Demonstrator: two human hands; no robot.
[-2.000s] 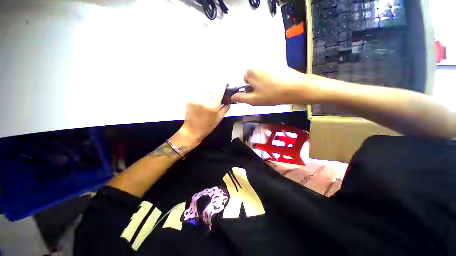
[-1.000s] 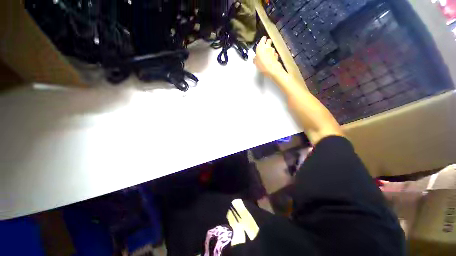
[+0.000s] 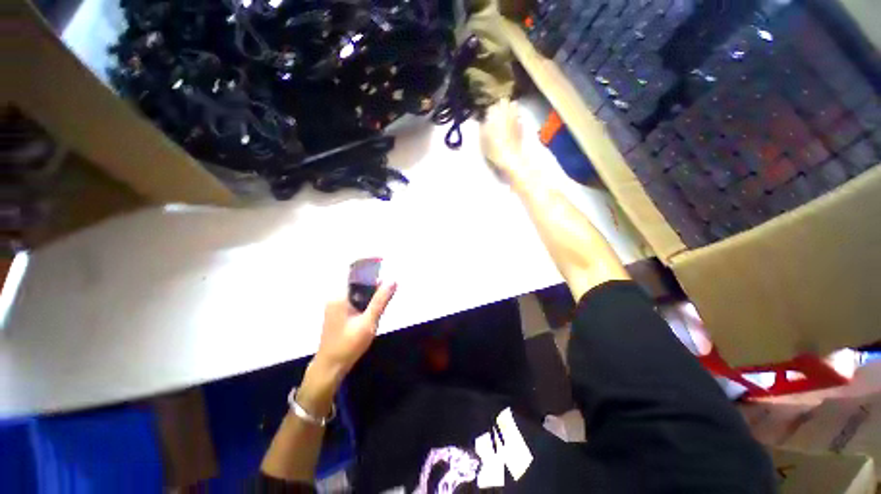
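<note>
My left hand [image 3: 348, 333] is low over the bench's front edge and holds a small dark device [image 3: 364, 282], upright between thumb and fingers. My right hand [image 3: 502, 133] is stretched forward at crumpled brown paper [image 3: 488, 72], beside the looped ends of black cables [image 3: 454, 116]. Its fingers are overexposed and blurred, so what they hold cannot be told. A large tangled heap of black coiled cables [image 3: 280, 87] lies at the back of the white bench [image 3: 241, 280].
An open carton of dark devices in rows [image 3: 753, 174] stands at the right. An orange-and-blue object [image 3: 570, 154] lies against its wall. A brown carton flap [image 3: 126, 154] is at the left. Below are blue crates [image 3: 101, 458] and a red stool [image 3: 787, 374].
My left hand, out of view a second ago, now shows with the dark device. My right hand stays far forward near the brown paper. The orange-and-blue object shows more; the view has shifted.
</note>
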